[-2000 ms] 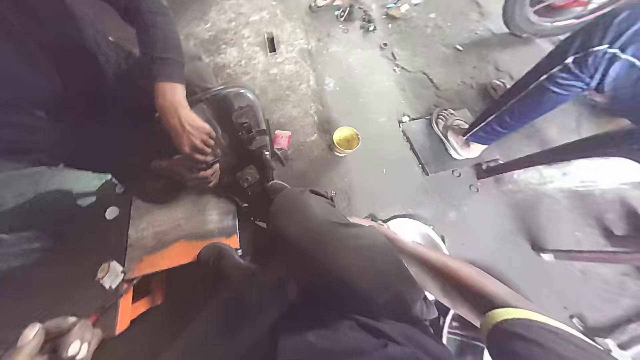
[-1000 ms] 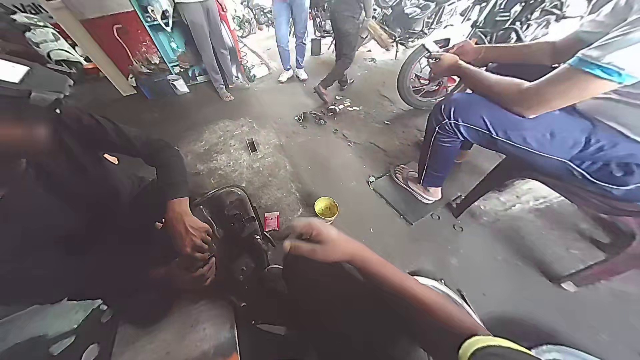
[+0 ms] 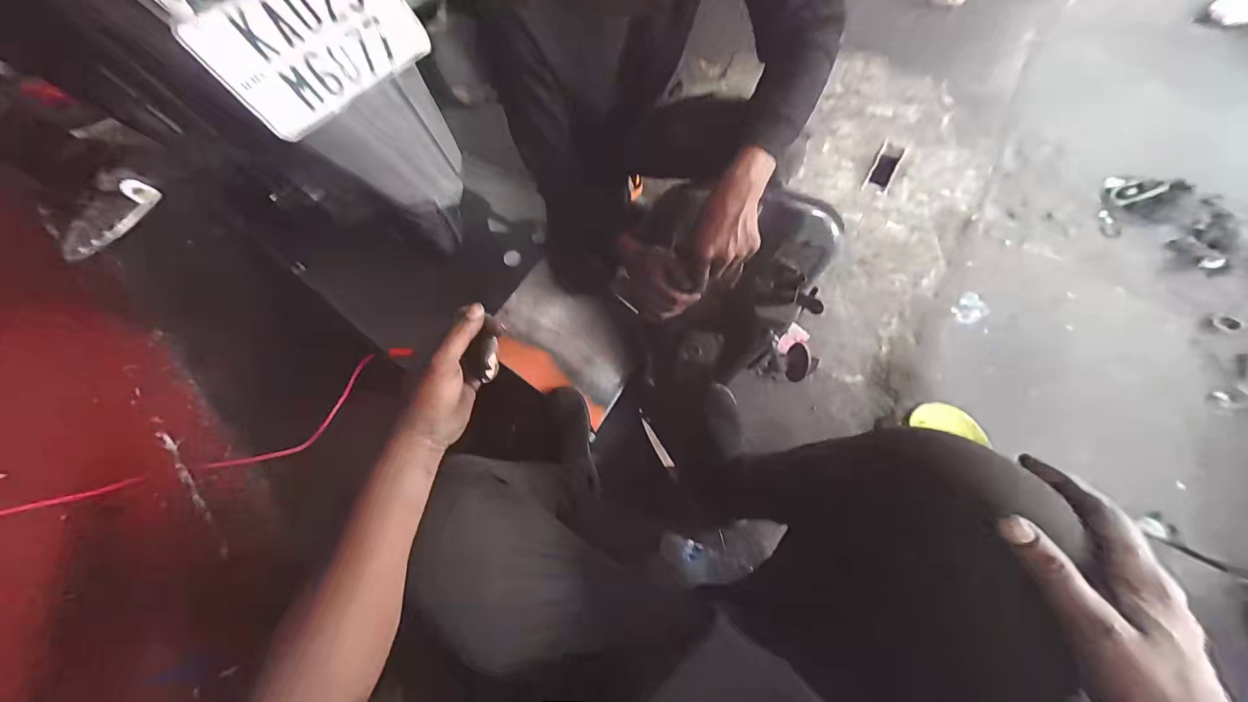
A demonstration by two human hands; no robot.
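My left hand (image 3: 453, 375) is raised beside my left knee, its thumb up and its darkened fingers curled; whether something small is in them cannot be told. My right hand (image 3: 1121, 585) rests on my right knee (image 3: 907, 526) with fingers spread, holding nothing. Across from me, a co-worker's hands (image 3: 697, 258) meet over a black vehicle part (image 3: 799, 239) on the floor, and what they grip is hidden. Between us stands a low orange stand (image 3: 536, 366) with a worn grey top (image 3: 565, 322). A thin pale strip (image 3: 656, 444) shows between my legs.
A vehicle's rear mudguard (image 3: 390, 146) with a number plate (image 3: 307, 58) juts in at upper left. A red cable (image 3: 292, 450) crosses the left side. A yellow tub (image 3: 948, 422) is beyond my right knee. Loose metal parts (image 3: 1146, 195) lie on the floor at right.
My right hand, stretched out past my knee a second ago, now lies on it. My left hand, out of sight then, is in view. The view has swung down and left.
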